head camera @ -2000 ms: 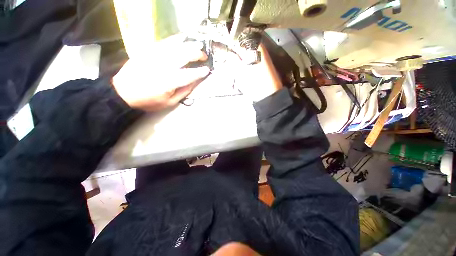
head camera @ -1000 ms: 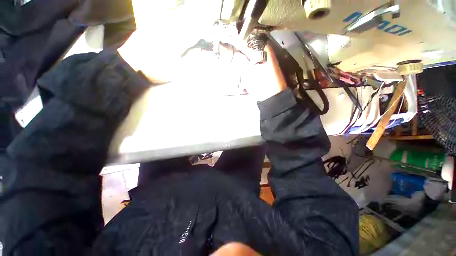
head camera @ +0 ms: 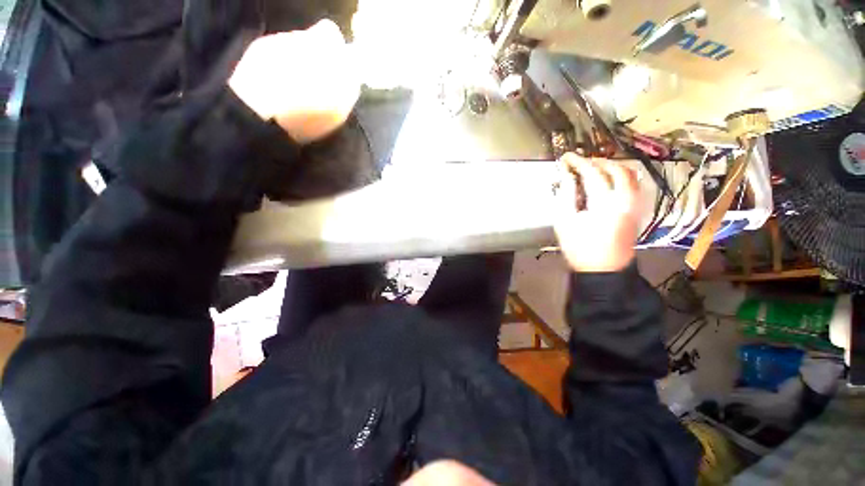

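Note:
My left hand (head camera: 299, 81) is curled at the upper left, closed on dark cloth (head camera: 375, 138) that shows beneath and beside it; glare washes out its fingertips. More dark cloth is heaped farther left. My right hand (head camera: 599, 214) is at the right part of the white machine table (head camera: 474, 204). Its fingers are curled over the handle end of the dark shears (head camera: 545, 109); a small dark part shows at the fingers, and the rest of the handle is hidden. The needle area (head camera: 465, 90) of the sewing machine (head camera: 702, 71) is glare-white, with neither hand at it.
Thin tools with reddish handles (head camera: 650, 144) lie behind my right hand. A brown strip (head camera: 716, 223) hangs at the table's right end. A black fan (head camera: 820, 190) stands at far right. Below are a green container (head camera: 787, 316) and a blue item (head camera: 770, 365).
My right hand has moved from the needle area right and toward me, to the shears' handles. My left hand has left the glare by the needle and moved left; dark cloth now shows under it.

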